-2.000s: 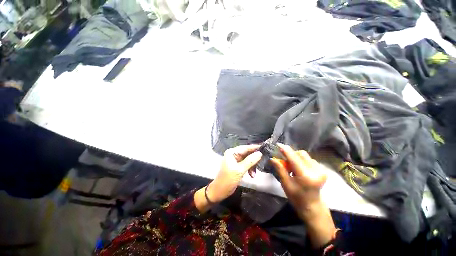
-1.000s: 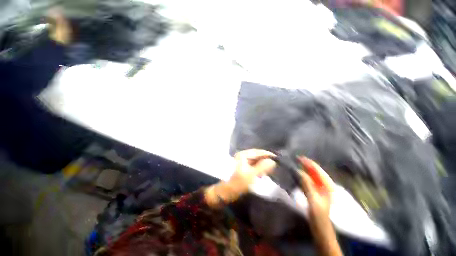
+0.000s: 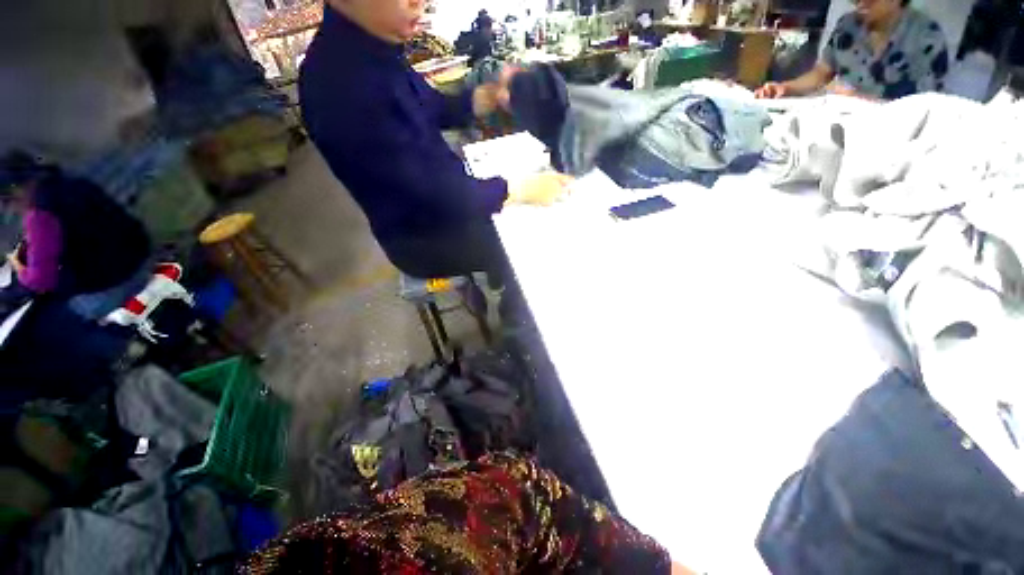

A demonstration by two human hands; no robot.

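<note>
The dark grey garment [image 3: 898, 489] lies on the white table at the lower right, cut off by the picture's edge. A small round button shows near its upper right part. Only my patterned red and dark left sleeve shows at the bottom, with a sliver of skin at the wrist on the bottom edge. My left hand is outside the picture. My right hand is not in view. The part of the garment that was between my fingers is not shown.
A person in dark blue [image 3: 393, 135] handles grey-blue cloth [image 3: 674, 129] across the white table [image 3: 674, 371]. A dark phone-like object [image 3: 642, 207] lies nearby. Pale garments [image 3: 954, 270] lie right. Another person sits far right, one left. Stools, dark cloth and a green crate [image 3: 241, 432] are on the floor.
The view has swung up and to the left. Both hands have left the picture, and the dark grey garment now shows only at the lower right corner. The people and floor have come into view.
</note>
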